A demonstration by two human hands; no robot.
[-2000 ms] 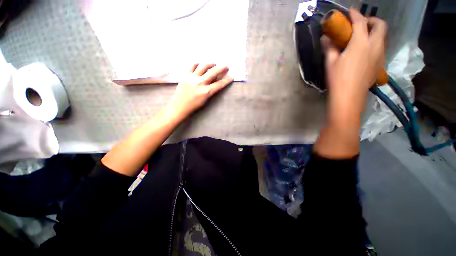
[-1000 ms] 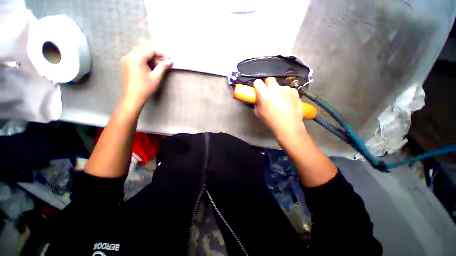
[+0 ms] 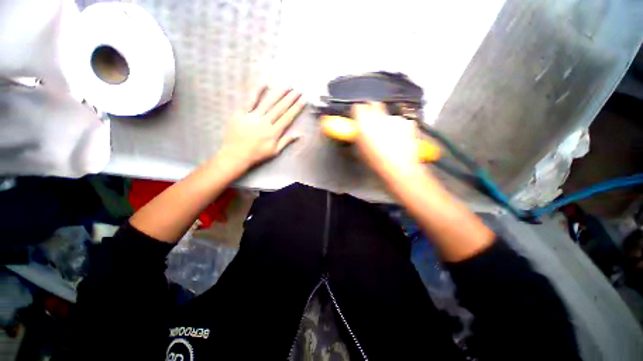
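Observation:
A pale garment panel (image 3: 381, 35), washed out by glare, lies on the grey pressing table (image 3: 204, 84) at top centre. My right hand (image 3: 391, 137) is closed on the orange-yellow handle of the steam iron (image 3: 377, 88) and is slightly blurred. The iron's dark body sits over the near edge of the panel, its long side across the view. My left hand (image 3: 257, 130) lies flat with fingers spread, left of the iron, at the panel's near left corner. It grips nothing. The seam under the iron is hidden.
A white tape roll (image 3: 144, 63) stands at upper left, beside draped pale cloth (image 3: 49, 127) at the table's left edge. A blue-green hose (image 3: 486, 183) runs from the iron to the right, past crumpled white plastic (image 3: 550, 173). Red cloth (image 3: 211, 211) shows below the table.
The iron has gone from the table's right side to the panel's near edge. My left hand has moved off the panel edge it pinched and now lies flat. The view has shifted.

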